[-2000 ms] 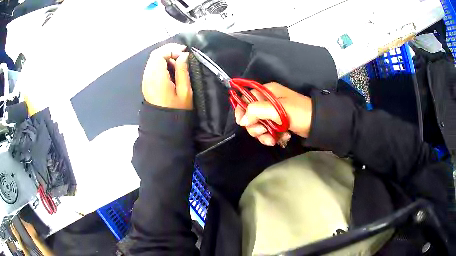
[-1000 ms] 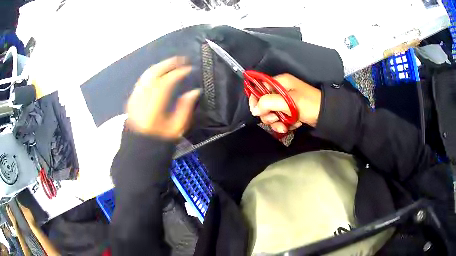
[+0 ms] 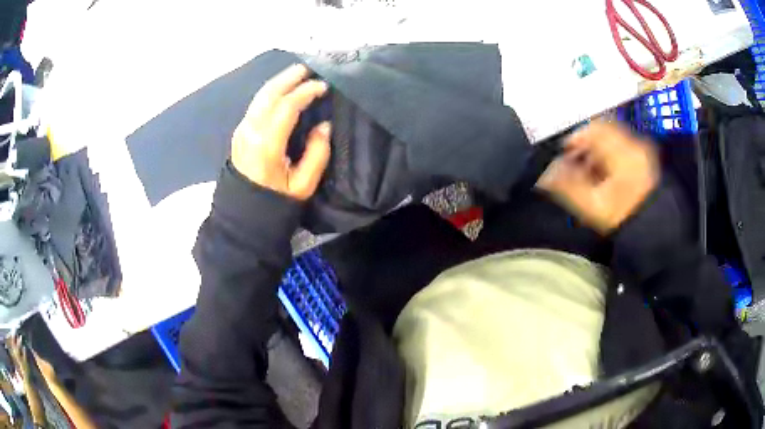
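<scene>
Dark garment panels (image 3: pixel 436 100) lie flat and partly folded on the white table and hang over its front edge. My left hand (image 3: pixel 281 134) rests on the cloth at the left of the fold, with thumb and fingers apart. My right hand (image 3: pixel 604 172) is blurred, beside the right end of the cloth past the table's front edge; whether its fingertips grip the cloth cannot be told. The red-handled scissors (image 3: pixel 642 38) lie on the table at the upper right, their blades out of frame.
A small teal piece (image 3: pixel 584 65) lies on the table left of the scissors. Crumpled dark cloth (image 3: pixel 80 226) and a second red-handled tool (image 3: pixel 69 303) are at the left table edge. Blue mesh baskets (image 3: pixel 312 302) stand below the table, with another (image 3: pixel 671 109) at the right.
The scissors have left my right hand and lie on the table. My right hand has moved right. My left hand lifted off and is back on the cloth. The panel now covers the patterned strip.
</scene>
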